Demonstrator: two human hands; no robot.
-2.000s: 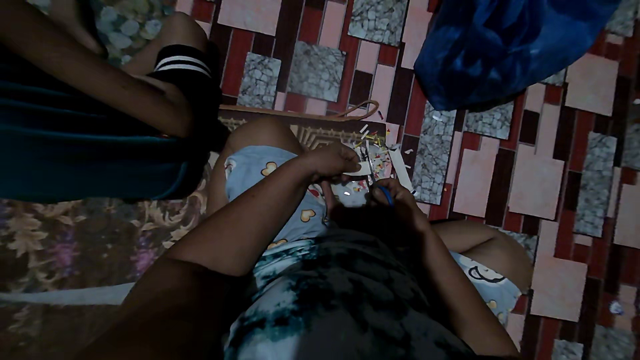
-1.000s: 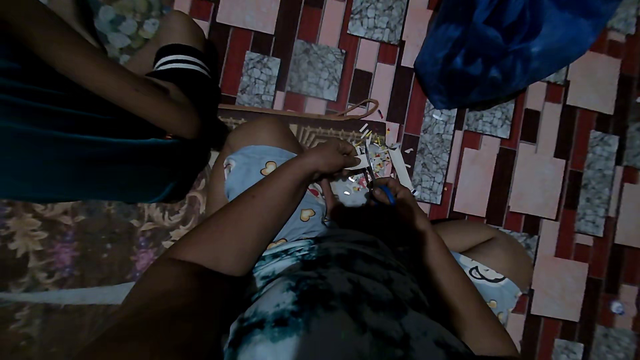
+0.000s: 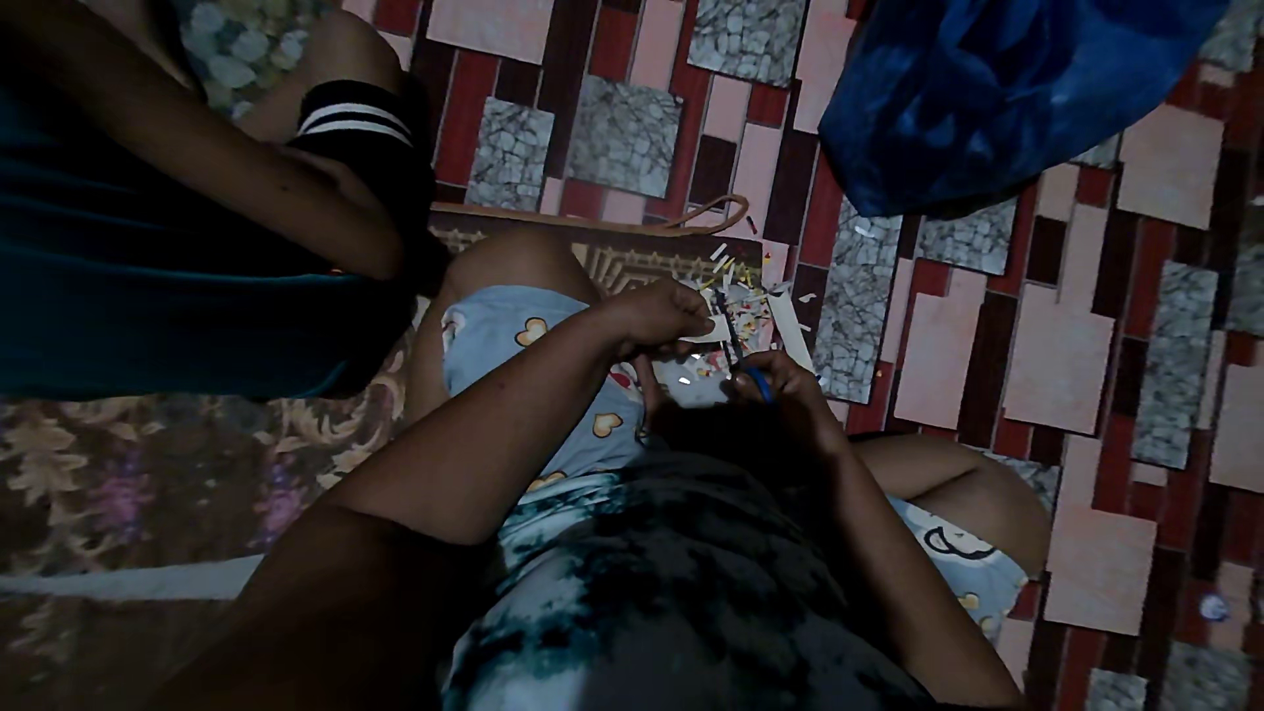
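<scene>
My left hand (image 3: 664,318) holds a small white piece of paper or card (image 3: 713,331) between its fingertips. In my right hand (image 3: 788,387) is a pair of scissors (image 3: 758,383) with blue handles, its dark blades pointing away from me beside the white piece. Whether the blades touch it is hard to tell in the dim light. Many small white, yellow and red scraps (image 3: 752,308) lie scattered beyond and beneath the hands. A longer white strip (image 3: 792,331) rests to the right of them.
Another person (image 3: 178,267) sits at the left, an arm and a knee showing. A blue plastic bag (image 3: 997,99) lies at the upper right on the patterned floor (image 3: 1057,355). A tan strap with a loop (image 3: 706,212) stretches along the mat beyond my knee.
The scissor blades have shifted slightly against the white piece. Both hands stay in nearly the same place.
</scene>
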